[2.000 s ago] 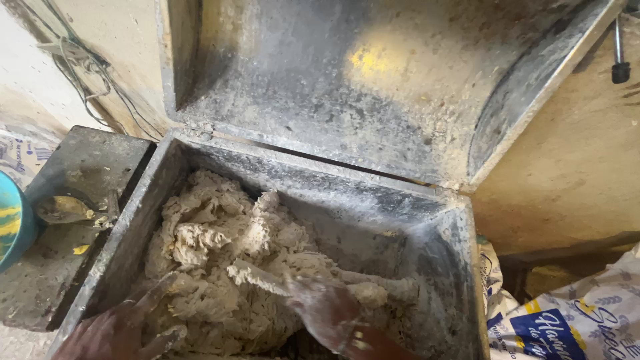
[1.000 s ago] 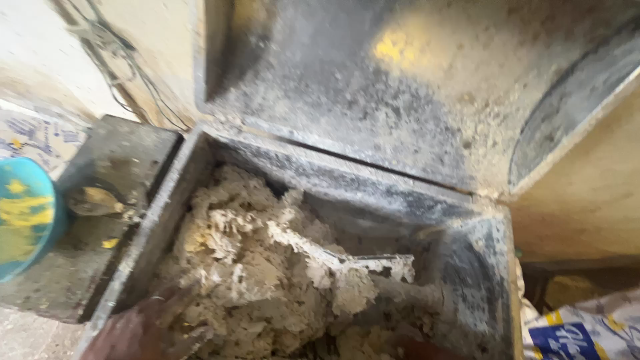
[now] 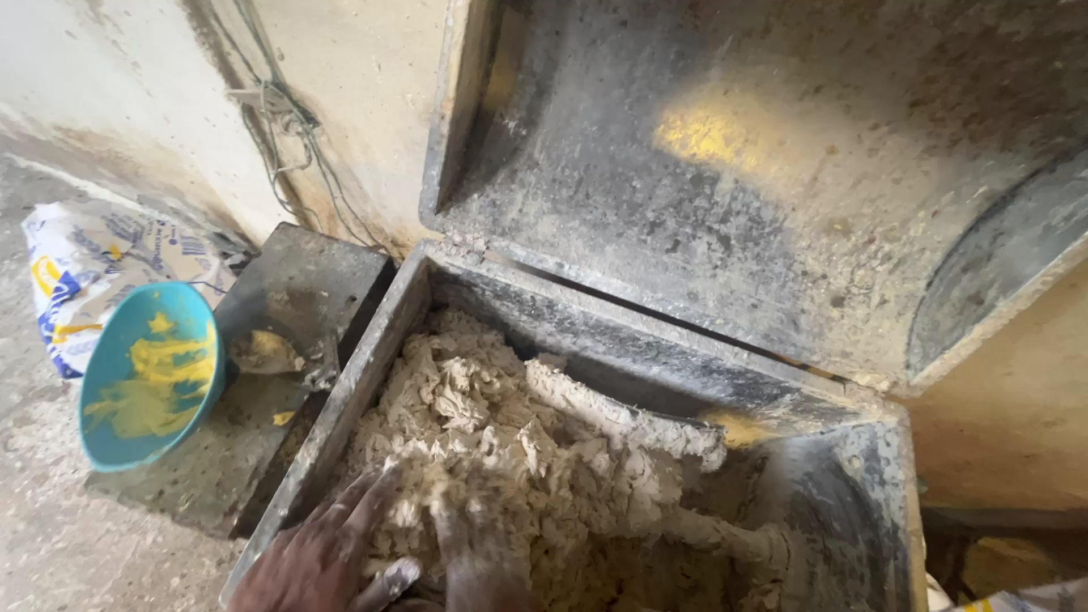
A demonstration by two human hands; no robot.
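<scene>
A shaggy mass of dough (image 3: 476, 408) fills the left part of a metal mixing trough (image 3: 336, 442). A dough-caked mixer arm (image 3: 629, 412) sticks out of it towards the right. My left hand (image 3: 314, 544), dusted with flour, lies at the trough's lower left with its fingers spread against the dough. Close beside it, my right hand (image 3: 480, 544) is blurred, with its fingertips in the dough; whether they close on any of it cannot be told.
The trough's raised lid (image 3: 722, 212) leans back at the wall. Left of the trough, a dark metal housing (image 3: 297, 272) bears a teal bowl (image 3: 153, 382) smeared with yellow and a doughy scrap (image 3: 268, 353). Behind lies a printed sack (image 3: 127, 255); cables (image 3: 289, 127) run down the wall.
My right hand was at the mixer arm two seconds ago and is now beside my left hand on the dough. The arm's visible position has changed. The view has shifted left.
</scene>
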